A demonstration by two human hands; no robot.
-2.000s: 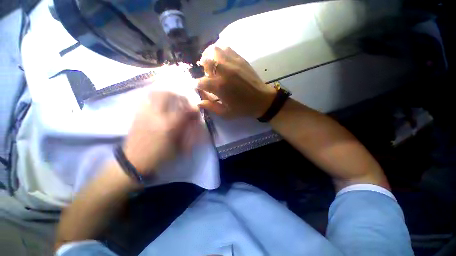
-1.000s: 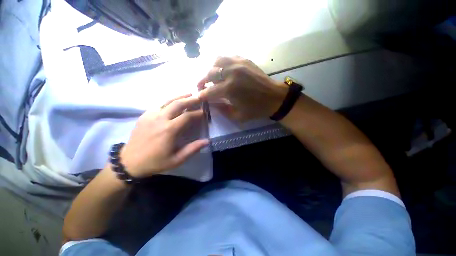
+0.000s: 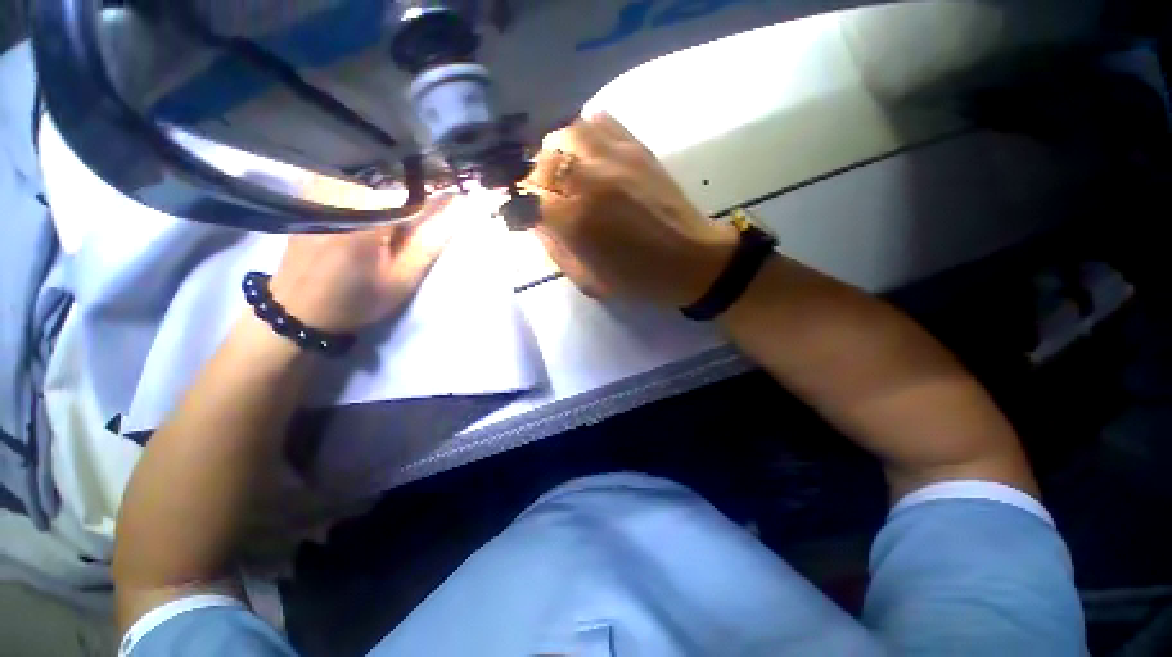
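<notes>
The pale pocketing cloth (image 3: 469,336) lies on the white machine table, under and around both hands, glaring near the needle. My left hand (image 3: 354,263) lies on the cloth left of the needle area, its fingers partly hidden by the curved machine part; I cannot tell if it grips. My right hand (image 3: 614,212) is bent right beside the presser foot area (image 3: 518,209), its fingertips hidden by glare and metal parts. A dark cloth edge (image 3: 347,430) shows below the pale cloth. The machine head (image 3: 450,103) is above the hands.
The ridged front edge of the table (image 3: 585,408) runs in front of my lap. The table surface (image 3: 835,218) extends right, with a dark seam line. Pale cloth folds (image 3: 71,424) hang at the left. A dark curved machine part (image 3: 116,154) arches over the upper left.
My left hand has moved up and left, away from my right hand. The pale cloth has shifted, and the dark patterned strip at the left no longer shows. My right hand is slightly nearer the needle.
</notes>
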